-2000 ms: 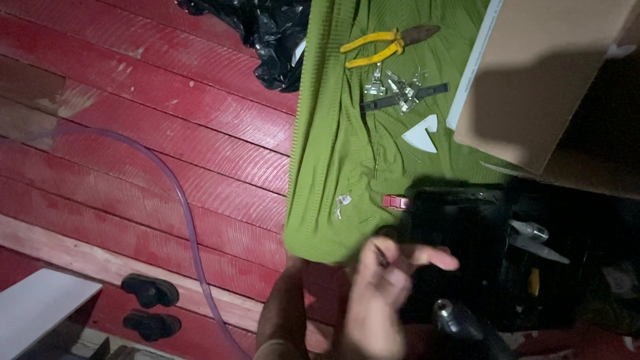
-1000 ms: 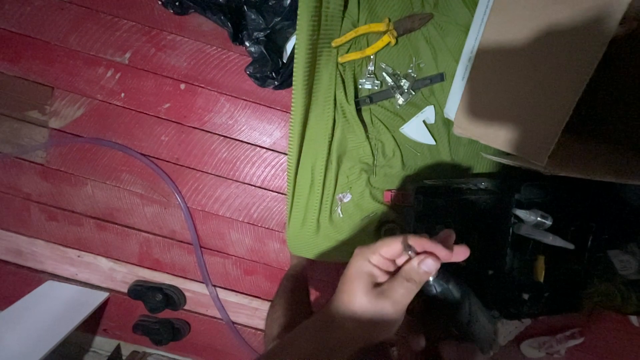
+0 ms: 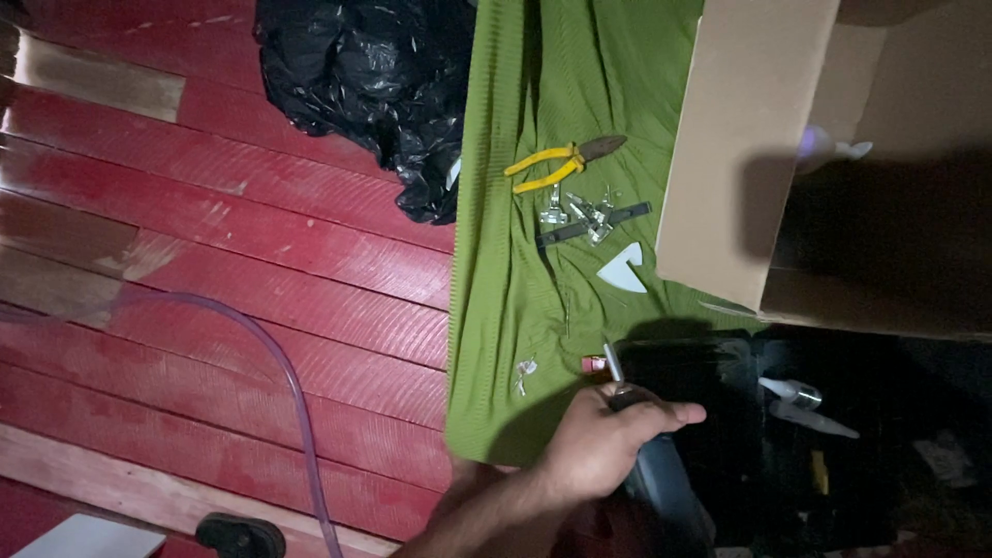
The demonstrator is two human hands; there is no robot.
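Observation:
My left hand (image 3: 601, 442) reaches in from the bottom and is closed around the nose of a dark drill or power screwdriver (image 3: 663, 484). A slim metal bit (image 3: 613, 363) sticks up past my fingers, and one digit points right. My right hand is not in view. Beyond the bit, a small red and clear item (image 3: 594, 363) lies on the green cloth (image 3: 496, 310). Farther up the cloth are yellow-handled pliers (image 3: 570, 163), metal hinge-like fittings (image 3: 591, 219) across a dark strip (image 3: 570, 232), and a white pointed piece (image 3: 624, 269).
An open cardboard box (image 3: 740, 155) stands at right. Below it, a black case (image 3: 748, 387) holds a small bottle (image 3: 790, 393). A black plastic bag (image 3: 349, 77), purple hose (image 3: 291, 372) and black sandal-like object (image 3: 240, 535) lie on red floorboards (image 3: 349, 279).
My left hand has gone from pinching a small metal piece near the tool's tip to closing around the tool's nose. The bit now points up from it. The view has shifted.

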